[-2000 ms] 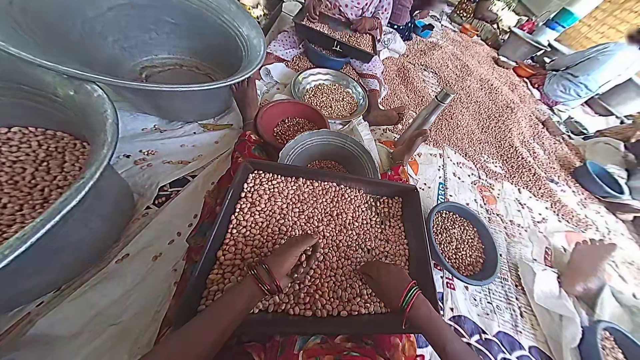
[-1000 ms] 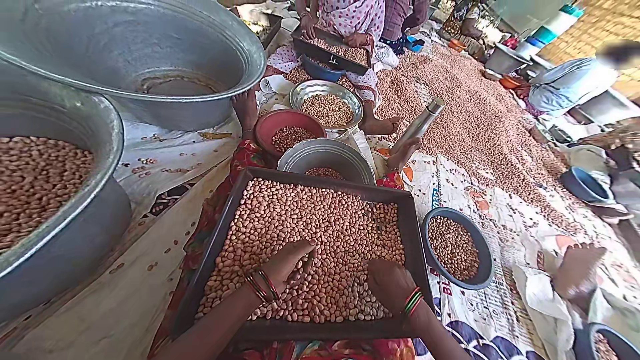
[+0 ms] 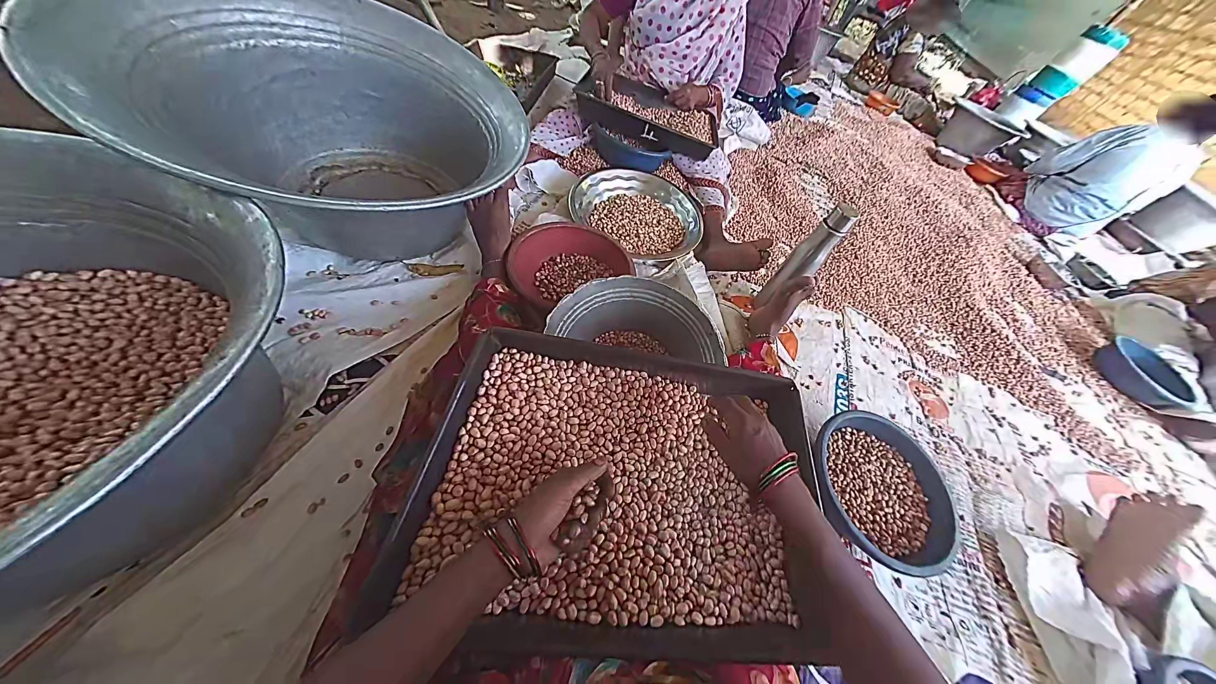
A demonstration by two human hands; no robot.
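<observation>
A black rectangular tray (image 3: 646,638) rests on my lap, spread with reddish-brown shelled nuts, which look like peanuts (image 3: 617,427). My left hand (image 3: 565,508) is cupped over the nuts near the tray's middle, with some nuts in its curled fingers. At the upper right of the tray, my right hand (image 3: 743,439) touches the nuts with its fingers bent down; whether it holds any is hidden. Past the far edge stand a grey metal basin (image 3: 655,304), a red bowl (image 3: 532,249) and a steel bowl (image 3: 698,223), each with nuts inside. A grey bowl (image 3: 828,503) of nuts is right of the tray.
Two large metal tubs stand at left, one holding nuts (image 3: 271,294), one behind it (image 3: 380,214). A steel bottle (image 3: 807,255) leans by my foot. A broad heap of nuts (image 3: 912,256) covers sheets at right. A co-worker (image 3: 684,47) holds another tray ahead; others sit at right.
My right hand has moved away from me, from the tray's lower right to its upper right. My left hand stays near the middle, cupped over the nuts.
</observation>
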